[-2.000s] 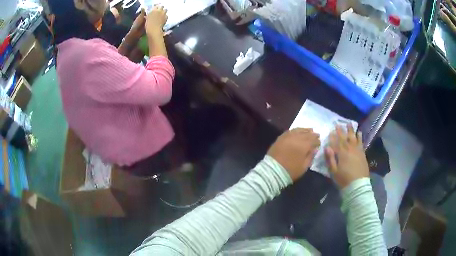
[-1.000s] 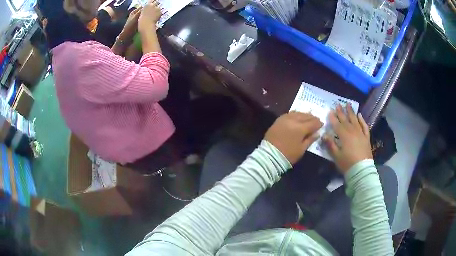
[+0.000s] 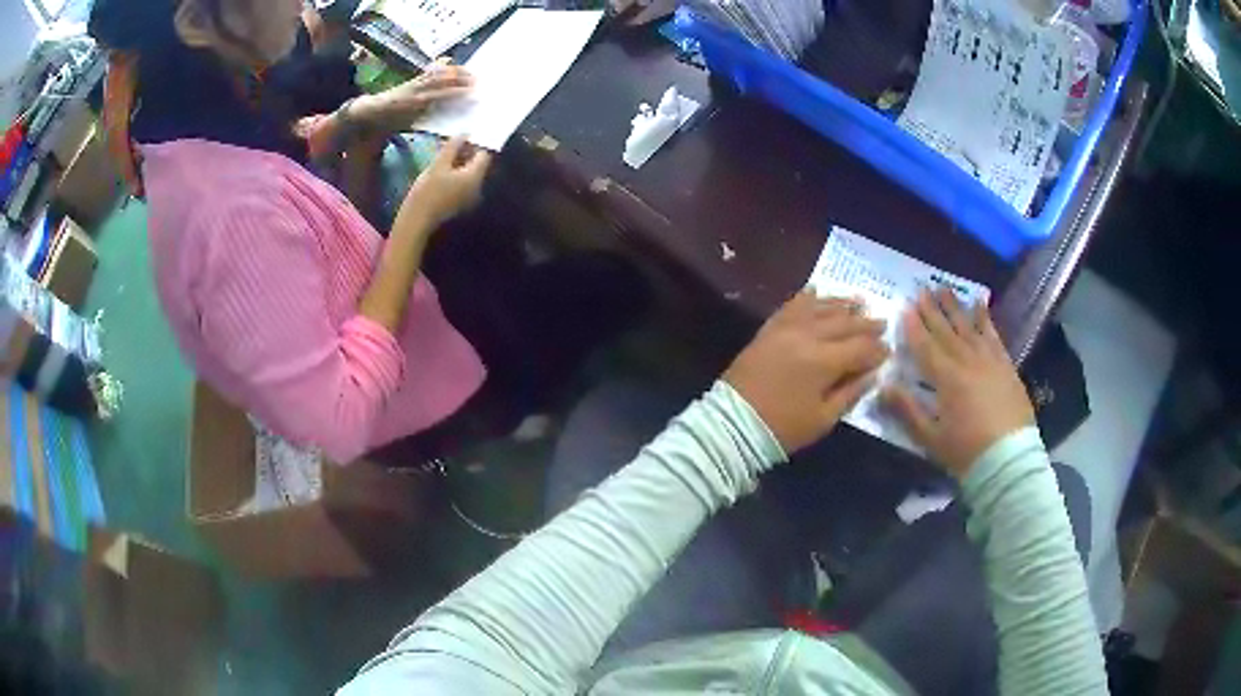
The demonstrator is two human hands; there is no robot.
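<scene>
A printed instruction sheet (image 3: 871,267) lies on the dark glossy table near its front edge. My left hand (image 3: 807,364) rests on its left part, fingers together and curled onto the paper. My right hand (image 3: 964,378) lies on its right part, palm down with the fingers a little apart. The fingertips of both hands are close together near the middle of the sheet. The hands cover much of its lower part, so any fold under them is hidden.
A blue tray (image 3: 878,129) beyond my hands holds printed sheets (image 3: 987,102) and many folded leaflets (image 3: 772,25). A white crumpled lump (image 3: 657,127) lies mid-table (image 3: 708,190). A co-worker in pink (image 3: 279,272) sits at left. An open cardboard box (image 3: 225,469) is on the floor.
The co-worker's hands have moved apart and now hold a large white sheet over the table edge. My hands stay on the sheet, with only small finger shifts. The camera view has shifted.
</scene>
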